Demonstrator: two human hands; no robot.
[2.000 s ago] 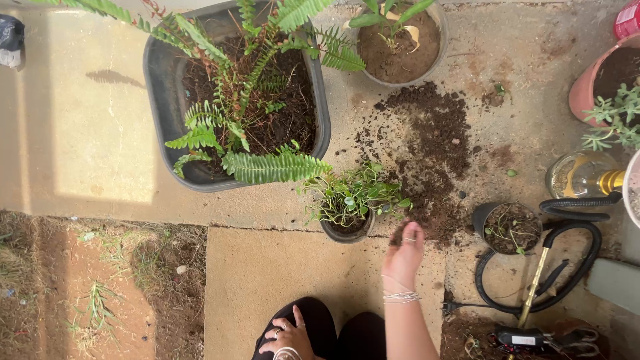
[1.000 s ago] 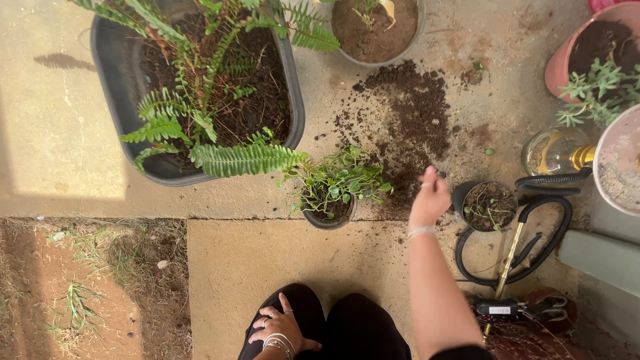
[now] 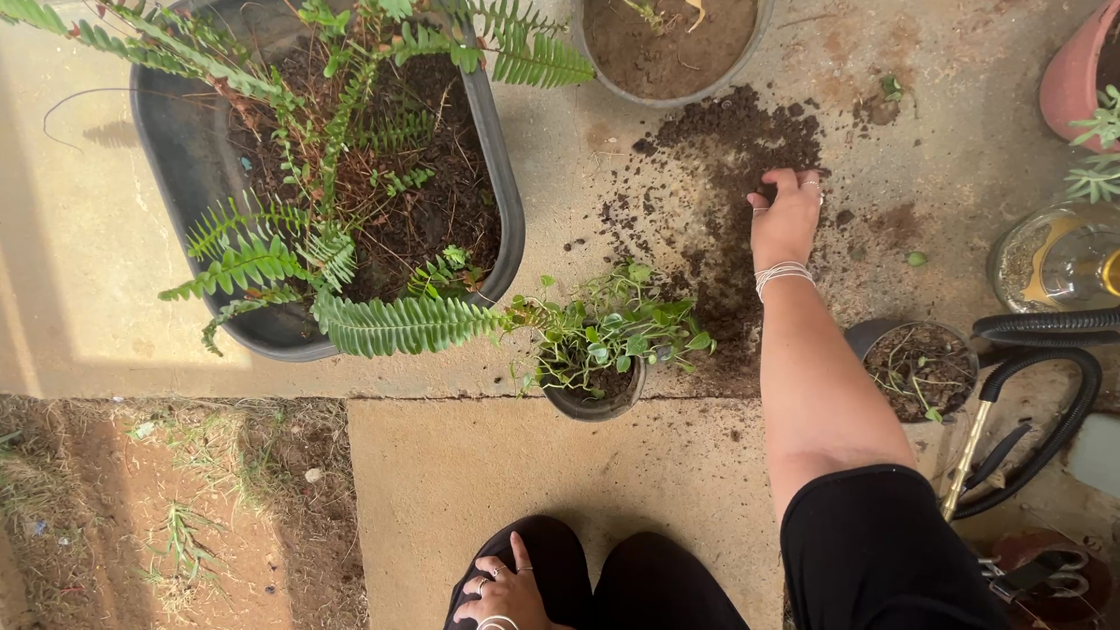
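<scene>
My right hand [image 3: 787,214] reaches down onto the loose dark soil [image 3: 731,140] spilled over the concrete, its fingers curled at the soil; whether they pinch any of it cannot be told. My left hand [image 3: 507,588] rests on my knee with fingers spread and nothing in it. Left of my right arm stands a small pot [image 3: 602,404] with a trailing leafy plant [image 3: 626,328]. Another small dark pot [image 3: 926,367], holding soil and thin stems, stands to the right of my forearm.
A large dark tub [image 3: 512,219] with a fern [image 3: 407,324] stands at left. A round pot of soil [image 3: 669,48] is at the top. At right are a pink pot [image 3: 1069,79], a glass hookah base [image 3: 1054,258], a black hose [image 3: 1089,394] and metal tongs [image 3: 1050,569].
My right hand has moved farther out over the spilled soil, from its near edge by the small leafy plant. My left hand has stayed on my knee.
</scene>
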